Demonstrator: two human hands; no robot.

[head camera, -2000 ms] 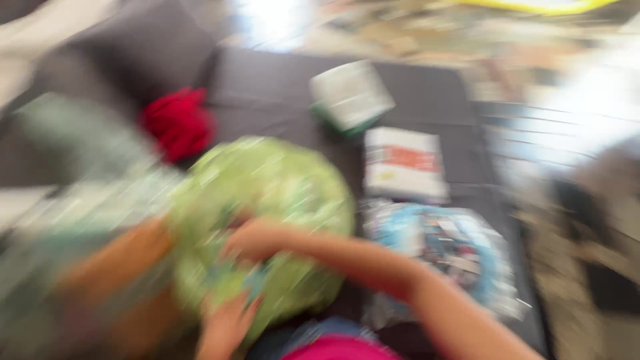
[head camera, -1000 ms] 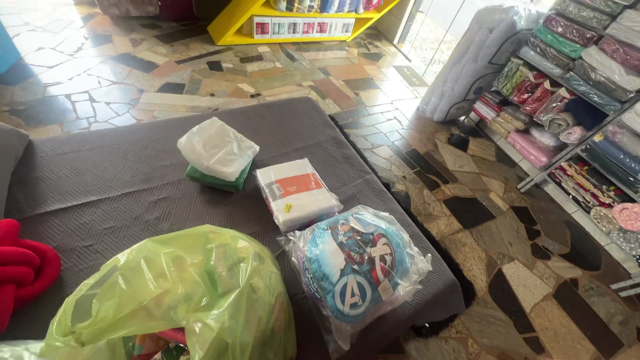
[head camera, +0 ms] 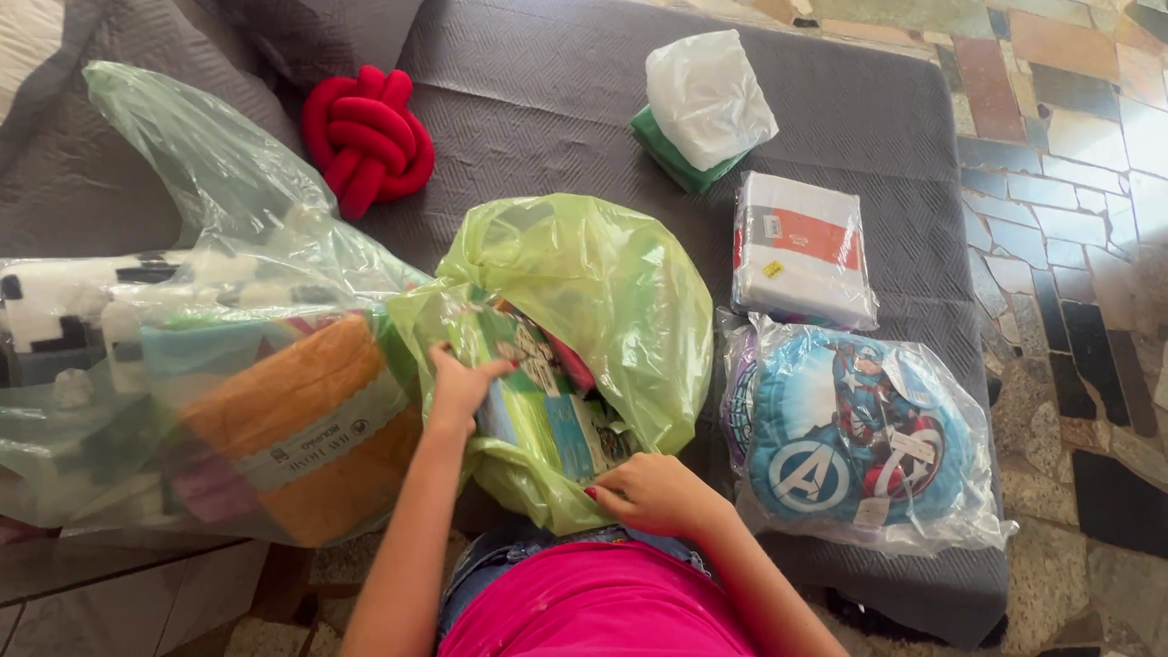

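A translucent yellow-green plastic bag [head camera: 620, 265] lies with its mouth towards me on a bed with a grey quilted cover. Inside it shows a colourful printed package [head camera: 557, 411]. My left hand [head camera: 461, 379] is at the bag's left side, its fingers spread against the package's left edge. My right hand [head camera: 652, 493] pinches the bag's rim at the lower right, thumb against fingers. Directly left of this bag, a larger clear-green plastic bag [head camera: 246, 228] holds a folded orange textile [head camera: 292, 392] and other folded textiles.
A red knot cushion [head camera: 368, 137] lies behind the bags. At the right are a white plastic-wrapped bundle [head camera: 707, 96] on a green folded item [head camera: 680, 160], a packaged white textile [head camera: 798, 242] and a blue round superhero cushion [head camera: 849, 420] in clear plastic. Beyond the bed [head camera: 912, 137] is a stone-paved floor [head camera: 1049, 401].
The view has swung down and left since one second ago, when no hands showed. Both hands are now at the yellow-green bag. The items along the bed's right side look unmoved.
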